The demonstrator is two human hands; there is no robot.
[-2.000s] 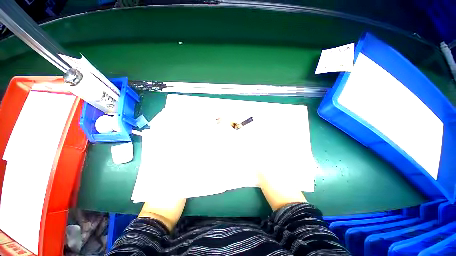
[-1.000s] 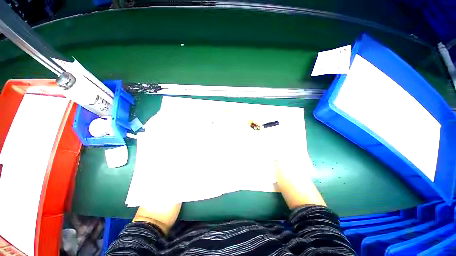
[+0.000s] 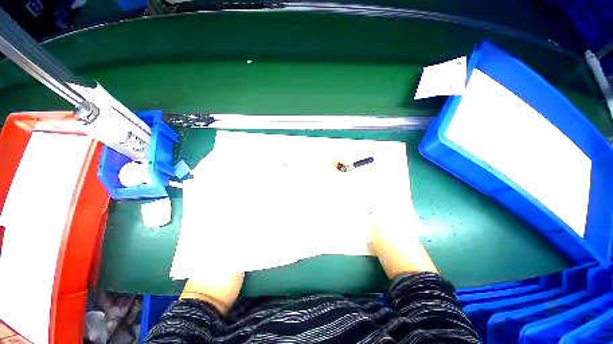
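Observation:
A small gold-brown part (image 3: 342, 166) shows on the white sheet (image 3: 269, 215), right of its middle. A slim black piece (image 3: 363, 162) lies against its right side. My left hand (image 3: 216, 274) reaches in from the bottom, left of centre; its fingers are lost in the glare over the sheet. My right hand (image 3: 393, 243) reaches in from the lower right, below the gold-brown part; its fingers are also washed out. I cannot tell whether either hand holds anything or touches the part.
An orange-red tray (image 3: 79, 248) stands at the left. A small blue bin (image 3: 111, 180) with a round white item (image 3: 134, 173) is beside a metal post (image 3: 47, 64). A white pad (image 3: 156, 212) lies below it. A blue tray (image 3: 464, 164) is at the right. A metal rail (image 3: 302, 122) runs behind the sheet.
The gold-brown part and black piece have shifted right on the sheet since the first frame, and my right hand has moved right too. The last second shows almost no movement.

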